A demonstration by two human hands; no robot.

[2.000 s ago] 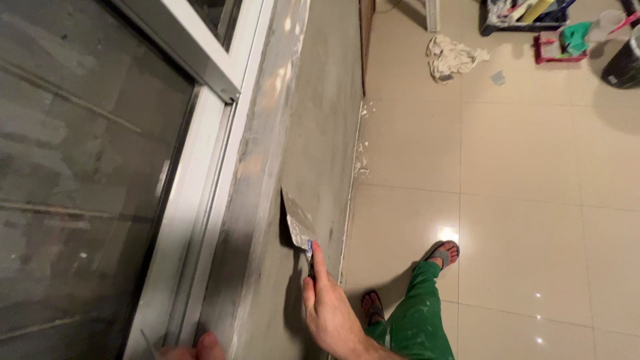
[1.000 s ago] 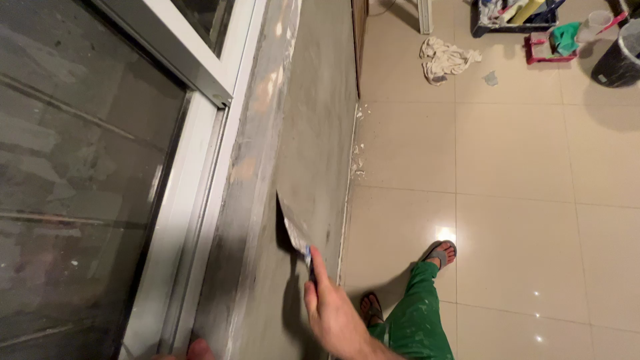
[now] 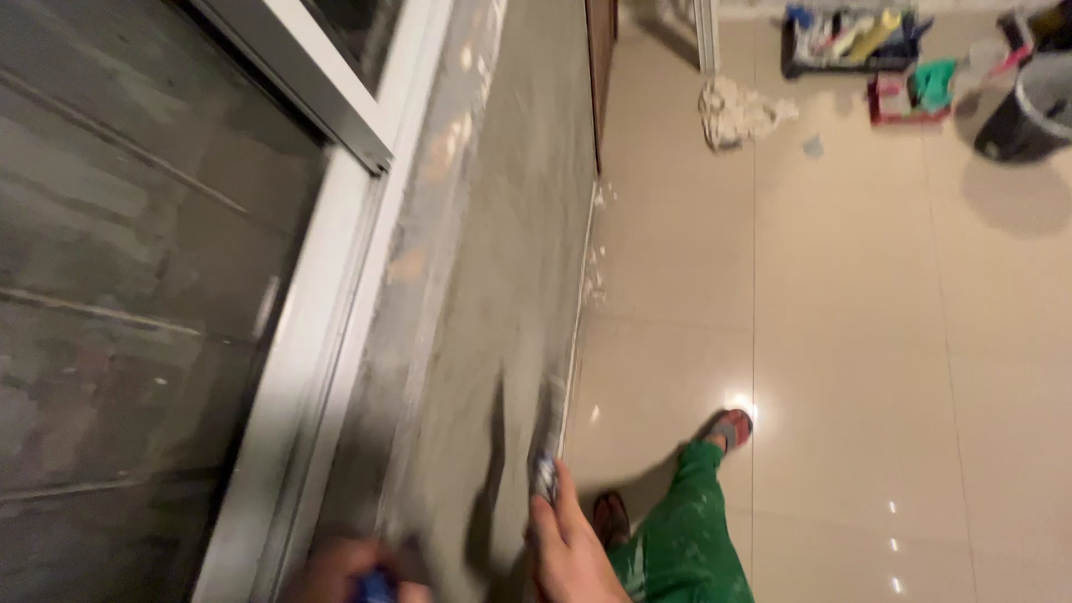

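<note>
My right hand point(image 3: 569, 540) is closed around the handle of a putty knife point(image 3: 548, 444), whose blade is turned nearly edge-on and blurred. The knife is beside the grey skim-coated wall point(image 3: 519, 226) below the window sill, and its shadow falls on the wall to the left. At the bottom edge, my left hand point(image 3: 356, 569) is blurred and closed on a dark blue object, perhaps a tool handle; the rest of that object cannot be made out.
A white sliding window frame point(image 3: 310, 368) runs along the left. On the tiled floor point(image 3: 837, 276) are a crumpled cloth point(image 3: 737, 117), a black tray of tools point(image 3: 854, 42), a red tray point(image 3: 909, 100) and a dark bucket point(image 3: 1026, 113). White crumbs lie along the wall's base.
My right hand has moved right with the putty knife, and the blade has turned from broad to nearly edge-on. More of my left hand shows, now with a blue object in it.
</note>
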